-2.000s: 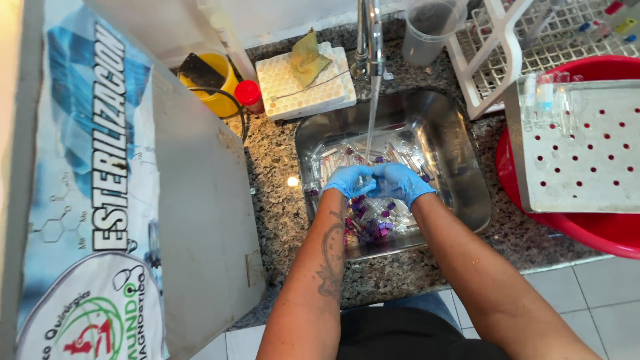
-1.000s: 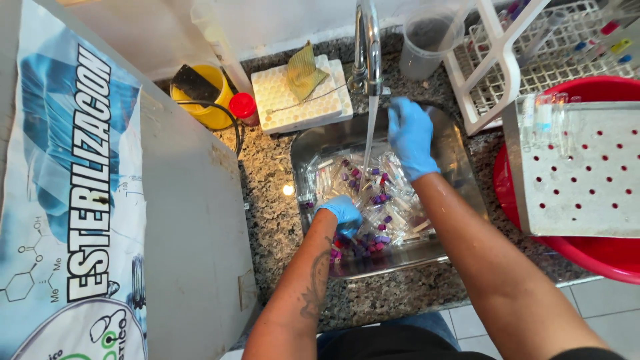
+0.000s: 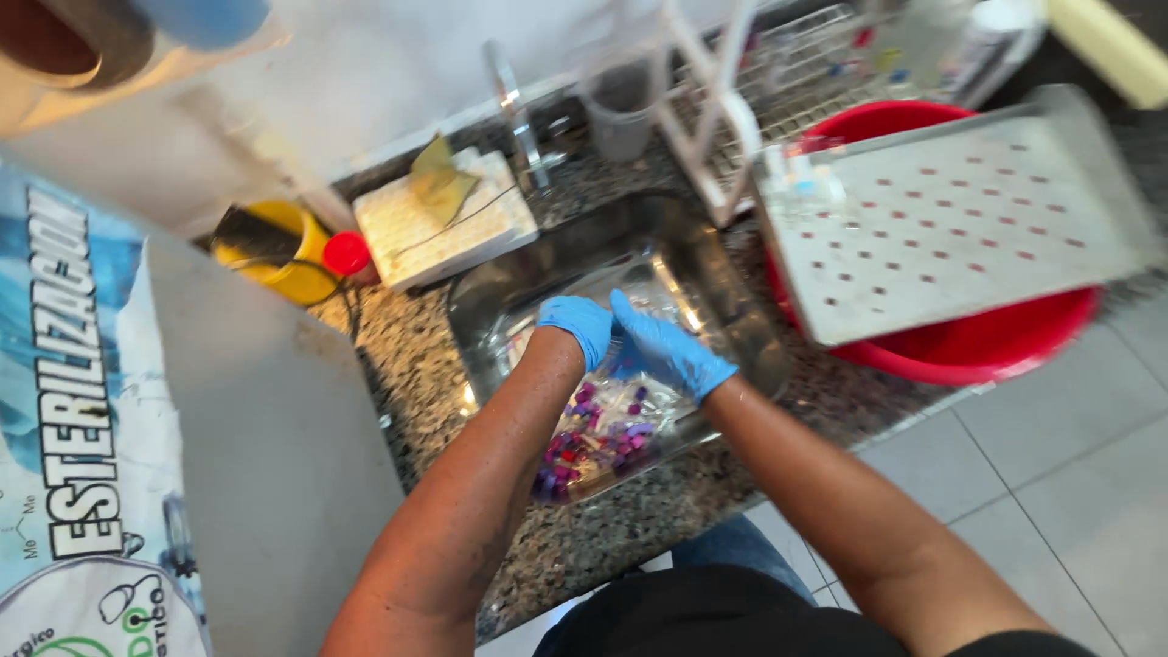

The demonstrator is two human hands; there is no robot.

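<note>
Both my hands wear blue gloves and are close together over the stainless steel sink (image 3: 730, 301). My left hand (image 3: 579, 328) is bent at the wrist with its fingers curled down; its fingertips are hidden. My right hand (image 3: 671, 347) lies beside it, thumb side up, its palm facing the left hand. Whether either holds a tube cannot be seen. Below them, small purple, pink and red caps (image 3: 593, 447) lie in water at the sink's near end. Clear tubes lie around them, blurred. The faucet (image 3: 520, 119) stands behind the sink.
Left of the sink are a white foam rack (image 3: 447, 219), a red lid (image 3: 347, 253), a yellow container (image 3: 283, 255) and a grey cabinet (image 3: 265, 438). To the right, a perforated metal tray (image 3: 922, 228) rests on a red basin (image 3: 995, 347). Behind stand a plastic cup (image 3: 620, 109) and a white rack (image 3: 712, 119).
My hands were apart one second ago and are now together over the sink. The stream of water seen earlier from the faucet no longer shows. The view has turned and shifted.
</note>
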